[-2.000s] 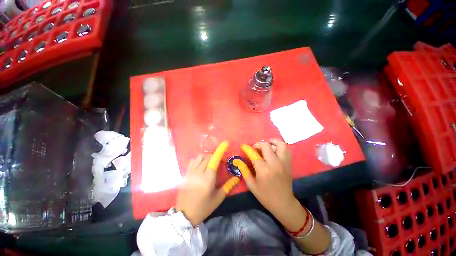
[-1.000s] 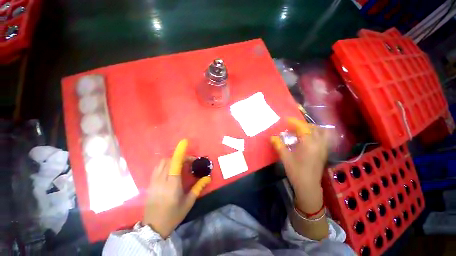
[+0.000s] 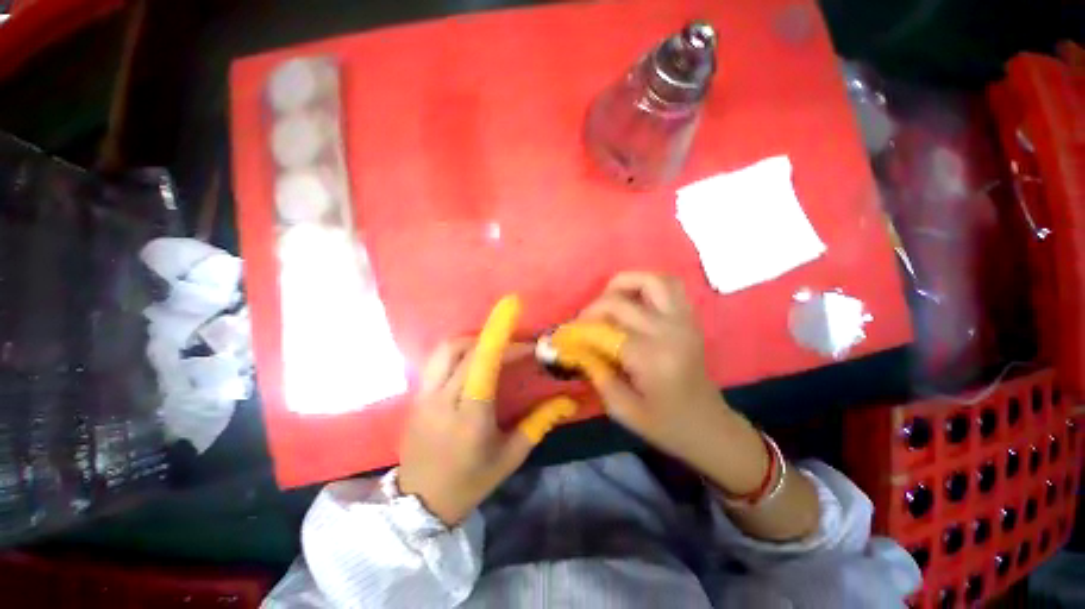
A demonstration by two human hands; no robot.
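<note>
A small dark watch head (image 3: 557, 364) is between my hands above the front of the red mat (image 3: 416, 143), mostly hidden by my right fingers. My left hand (image 3: 470, 410), with yellow finger cots on index finger and thumb, holds it from the left with a bare fingertip and the thumb. My right hand (image 3: 654, 369), also with yellow cots, is over the watch head. It pinches a small white piece, seemingly a wiping cloth (image 3: 545, 349), against its face. A stack of clean wipes (image 3: 750, 226) lies behind, to the right.
A clear glass bottle with metal top (image 3: 652, 113) stands on the mat. A film strip (image 3: 339, 333) lies left and a whitish round piece (image 3: 829, 321) right. Crumpled white scraps (image 3: 196, 333) and clear plastic lie left of the mat. Red trays (image 3: 988, 476) are at the right.
My right hand has moved left from the mat's right edge onto the watch head. The two small white pieces beside the watch head no longer show on the mat. The view has shifted.
</note>
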